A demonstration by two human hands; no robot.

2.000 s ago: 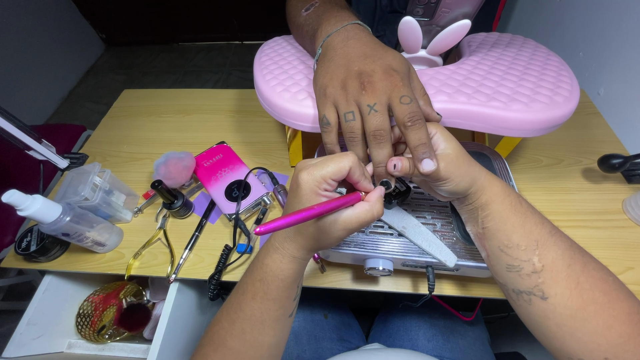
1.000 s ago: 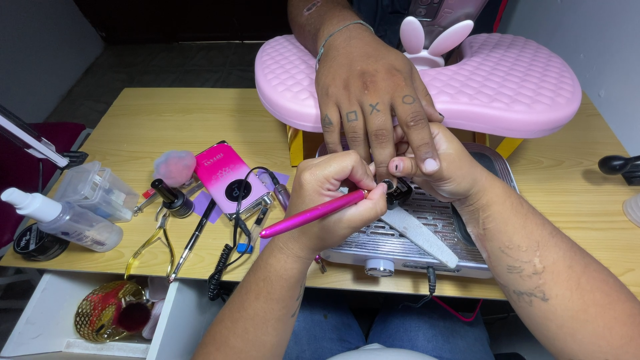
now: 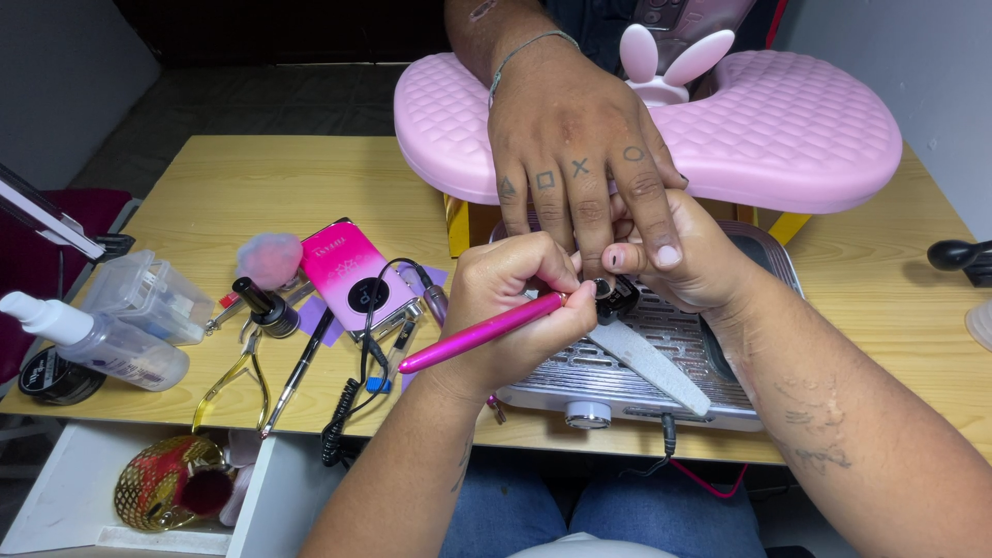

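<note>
My left hand (image 3: pixel 511 310) is closed on a slim magenta pen-like handle (image 3: pixel 484 333), whose tip sits by the middle finger of another person's hand (image 3: pixel 573 132). That nail looks dark and glossy; the tool's tip is mostly hidden. With my right hand (image 3: pixel 682 256) I hold the same person's fingers, my thumb beside the fingertip. Underneath are a small black bottle (image 3: pixel 618 298), partly hidden, and a pale nail file (image 3: pixel 651 368), both on a silver nail dust collector (image 3: pixel 736 395). The other person's wrist lies over a pink quilted armrest (image 3: pixel 790 132).
Left on the wooden table (image 3: pixel 256 170) are a pink nail drill control box (image 3: pixel 349 271) with a coiled cable, cuticle nippers (image 3: pixel 240 380), a black polish bottle (image 3: pixel 266 307), a brush (image 3: pixel 298 372), a pump bottle (image 3: pixel 116 349) and a plastic box (image 3: pixel 151 298). An open drawer (image 3: pixel 263 496) juts out below.
The magenta handle in my left hand has shifted its angle slightly. My right hand keeps its hold on the other person's fingers.
</note>
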